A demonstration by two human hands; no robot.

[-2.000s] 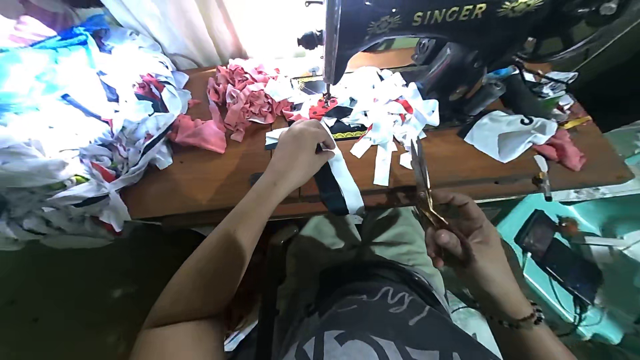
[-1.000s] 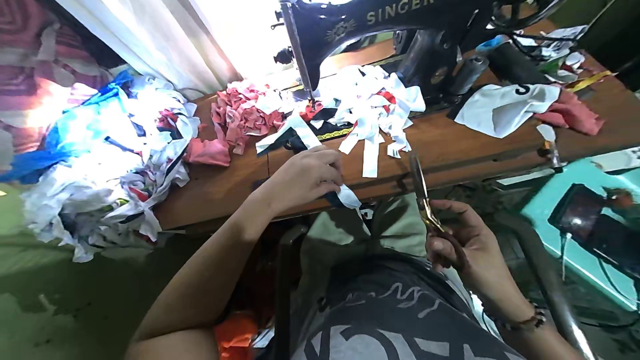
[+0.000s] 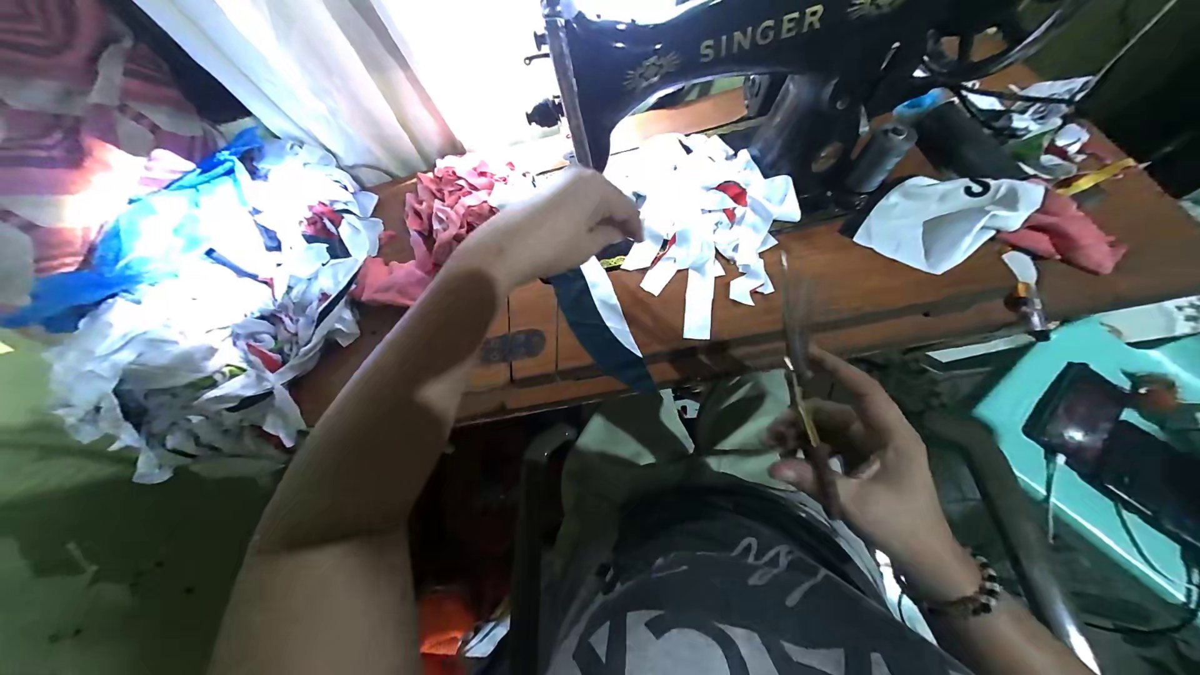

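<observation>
My left hand (image 3: 572, 220) is over the wooden sewing table, left of the white fabric strips (image 3: 698, 216), near the needle end of a black Singer sewing machine (image 3: 712, 47). Below its fingers a dark and white fabric strip (image 3: 595, 323) hangs over the table edge; whether the fingers grip it is hidden. My right hand (image 3: 858, 450) holds a pair of scissors (image 3: 802, 403) by the handles in front of the table, blades pointing up and somewhat blurred. Pink fabric scraps (image 3: 450, 211) lie in a heap behind my left forearm.
A large pile of white and blue scraps (image 3: 206, 309) fills the left side. On the table's right lie white and pink cloth (image 3: 956, 225), a thread spool (image 3: 881, 157) and a small bottle (image 3: 1029, 305). A phone (image 3: 1078, 412) rests on a turquoise plastic surface (image 3: 1017, 375) at the right.
My left hand has moved forward, away from the table's front edge toward the machine's needle end. My right hand still holds the scissors. The view has shifted somewhat.
</observation>
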